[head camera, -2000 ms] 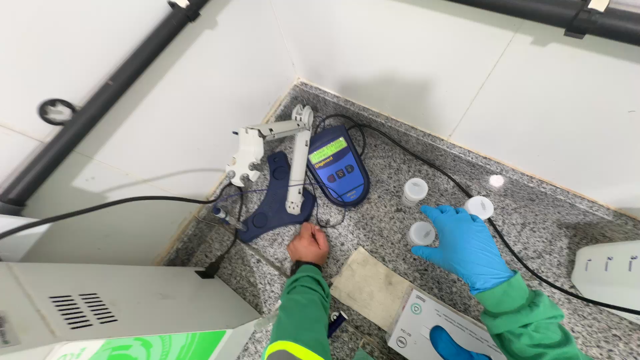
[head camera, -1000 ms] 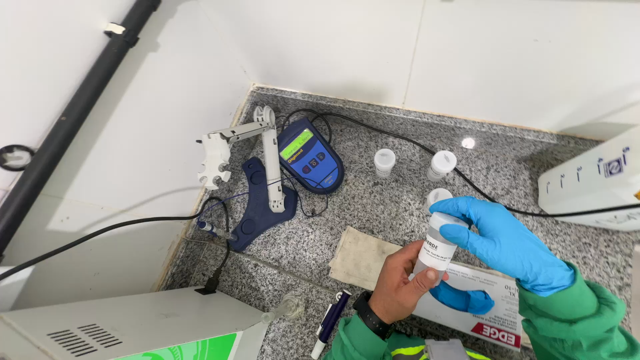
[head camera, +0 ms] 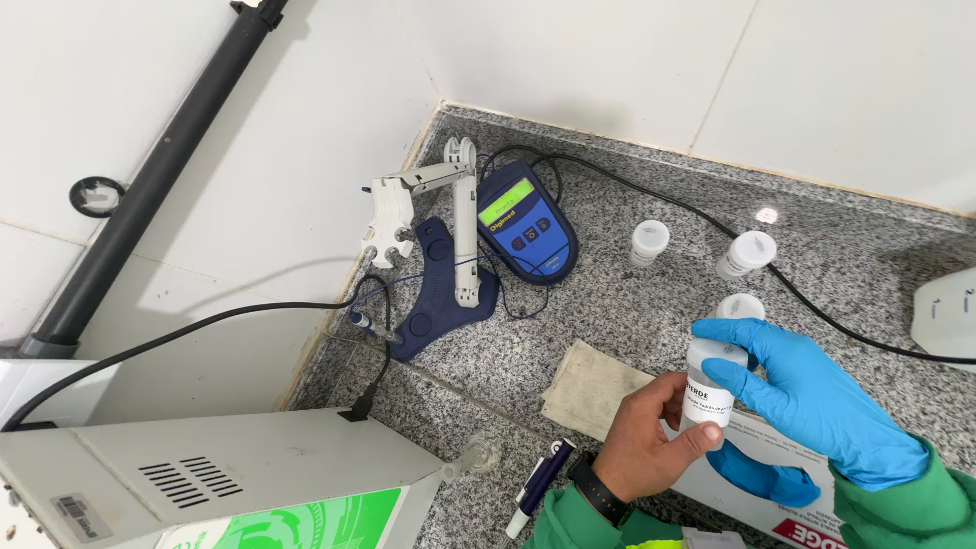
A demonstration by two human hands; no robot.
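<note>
My bare left hand (head camera: 656, 438) is closed around the labelled body of a small plastic bottle (head camera: 707, 400), which stands nearly upright. The gloved fingers and thumb of my right hand (head camera: 808, 396) grip its white screw cap. Just behind it, partly hidden by the glove, stands another capped bottle (head camera: 740, 307). Two more bottles, one nearer the wall (head camera: 746, 254) and one to the left (head camera: 650, 242), stand on the granite counter. A blue Digimed meter (head camera: 528, 223) with a lit display lies beside a white electrode arm on a dark blue base (head camera: 431, 305). An electrode (head camera: 376, 328) rests at that base.
A beige cloth (head camera: 591, 387) and a glove box (head camera: 717, 496) lie near my hands. A dark blue pipette filler (head camera: 543, 484), a glass piece (head camera: 474, 456) and a grey instrument housing (head camera: 229, 450) are to the left. A black cable (head camera: 671, 200) crosses the counter; a graduated container (head camera: 945, 316) stands right.
Two seconds ago my left hand rested by the stand's base and my right hand was over the bottles. Both hands have since come together on one bottle, which they still hold.
</note>
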